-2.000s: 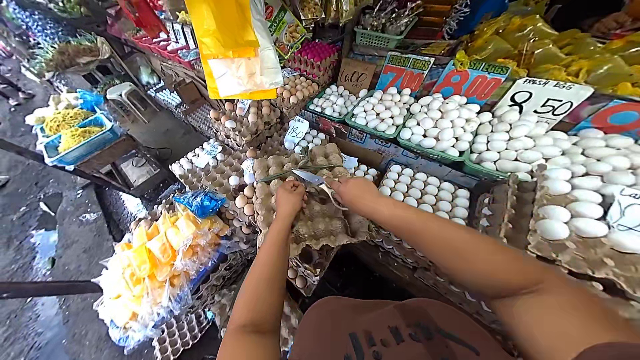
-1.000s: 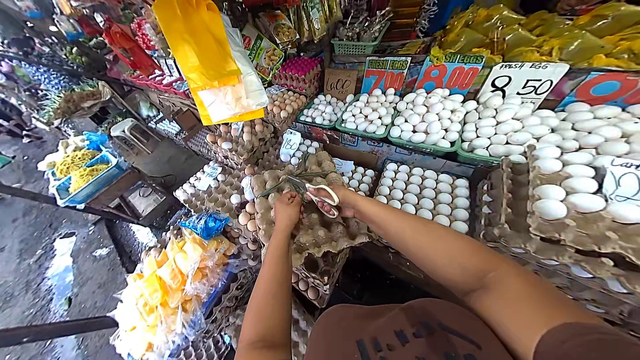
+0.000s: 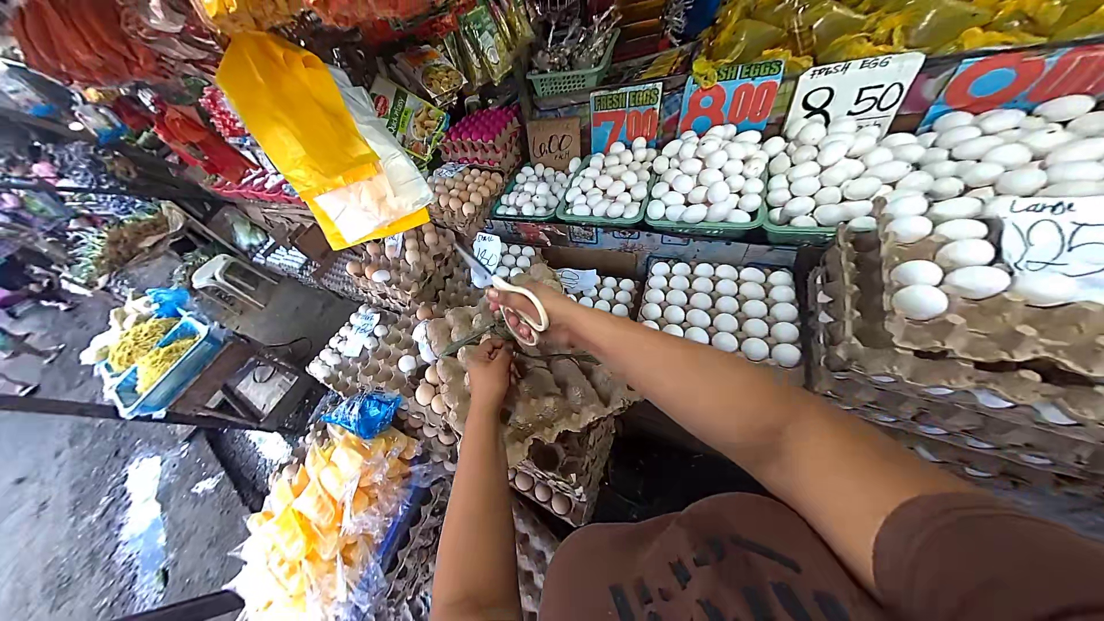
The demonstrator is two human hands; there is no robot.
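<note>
My right hand (image 3: 539, 312) holds a pair of scissors with cream handles (image 3: 533, 302), the blades pointing up and to the left. Just below it, my left hand (image 3: 490, 366) is closed on a green strip (image 3: 466, 342), perhaps a string or tie, that runs over the cardboard egg trays (image 3: 573, 397). Those trays lie on top of a stack whose lower layers hold brown eggs (image 3: 542, 493). The fingertips of both hands are partly hidden, and the strip between them is hard to make out.
White eggs in green baskets (image 3: 707, 226) and a tray of white eggs (image 3: 720, 310) stand behind and to the right. Yellow plastic bags (image 3: 297, 129) hang at upper left. Bags of yellow items (image 3: 328, 509) lie at lower left. More egg trays (image 3: 966, 345) are stacked at right.
The scissors, pointing up-left over the trays two seconds ago, were turned in my right hand one second ago and now point up-left again. My left hand stays low on the trays.
</note>
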